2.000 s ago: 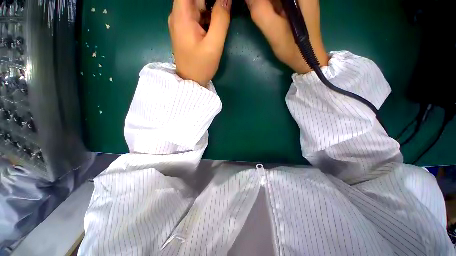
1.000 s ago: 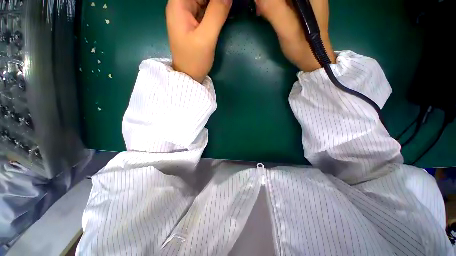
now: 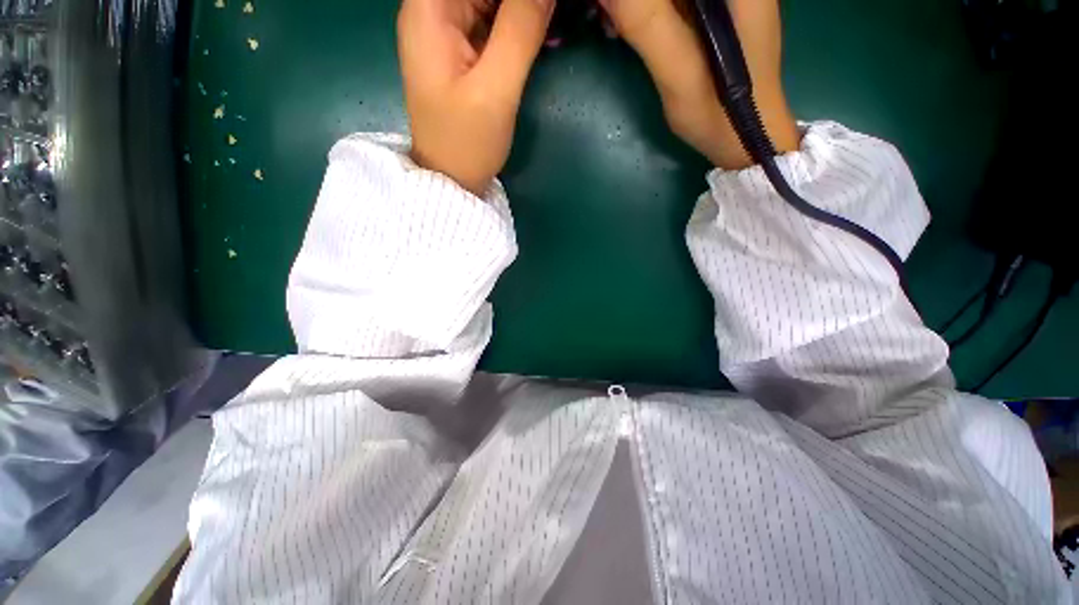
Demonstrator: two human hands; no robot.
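My left hand [image 3: 471, 89] is at the top edge of the view, partly cut off. Its thumb and fingers close on a dark unit [image 3: 573, 17], of which only a small black part shows between the hands. My right hand [image 3: 700, 83] is also cut off by the top edge. It holds the soldering iron [image 3: 724, 53], whose black handle lies over the hand. The iron's tip is out of view. Its black cord runs back over the right sleeve.
Stacked clear blister trays [image 3: 112, 225] with dark and silver units stand at the left. Small pale pieces [image 3: 232, 140] lie scattered on the green mat [image 3: 592, 272] beside them. A black box [image 3: 1027, 154] with cables is at the right.
Compared with two seconds ago, my right hand and the iron have shifted slightly right. My left hand has moved a little up. The last second shows hardly any movement.
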